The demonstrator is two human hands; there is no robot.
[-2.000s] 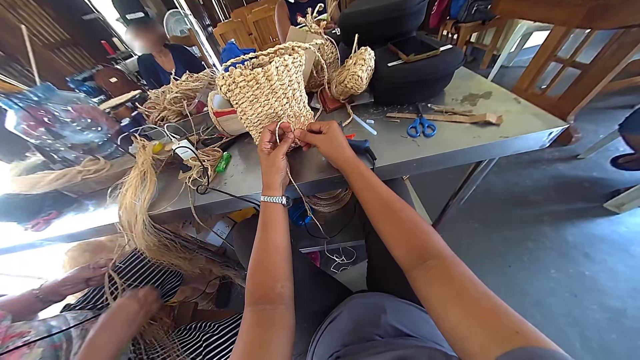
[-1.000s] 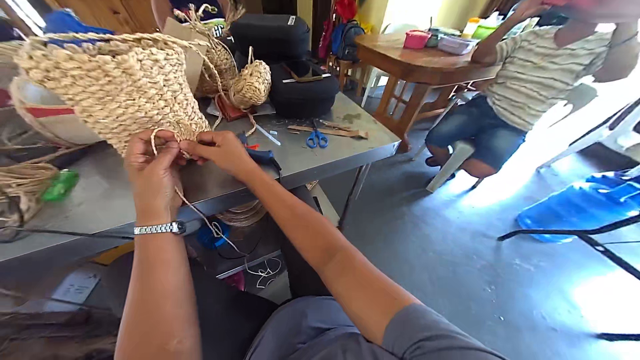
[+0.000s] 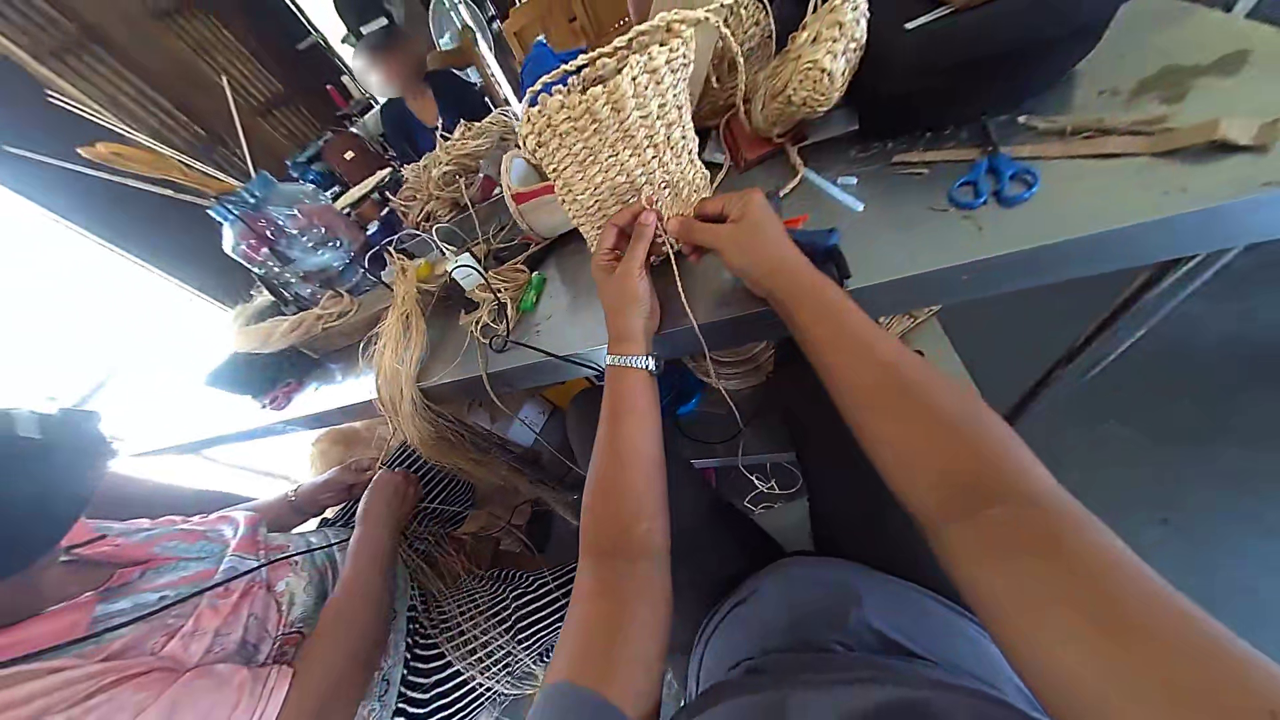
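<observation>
A woven natural-fiber basket [image 3: 620, 130] leans at the table's near edge, its lower end at my fingers. My left hand [image 3: 630, 265] pinches a thin fiber cord [image 3: 690, 300] between thumb and fingertips, against the weave. Close on its right, my right hand [image 3: 740, 235] has its thumb and forefinger closed at the same cord. The cord hangs down past the table edge towards my lap, with a loose tangle at its lower end. The exact grip points are partly hidden by the fingers.
Blue-handled scissors [image 3: 993, 182] and a flat brown strip [image 3: 1090, 145] lie on the grey table [image 3: 900, 240] at right. Another woven piece [image 3: 810, 70] stands behind the basket. Raffia-like fibers [image 3: 405, 350] hang over the edge at left. A co-worker's hands [image 3: 375, 490] handle fibers at lower left.
The view has swung right and then back left. Both hands stay together at the basket's lower end with the cord.
</observation>
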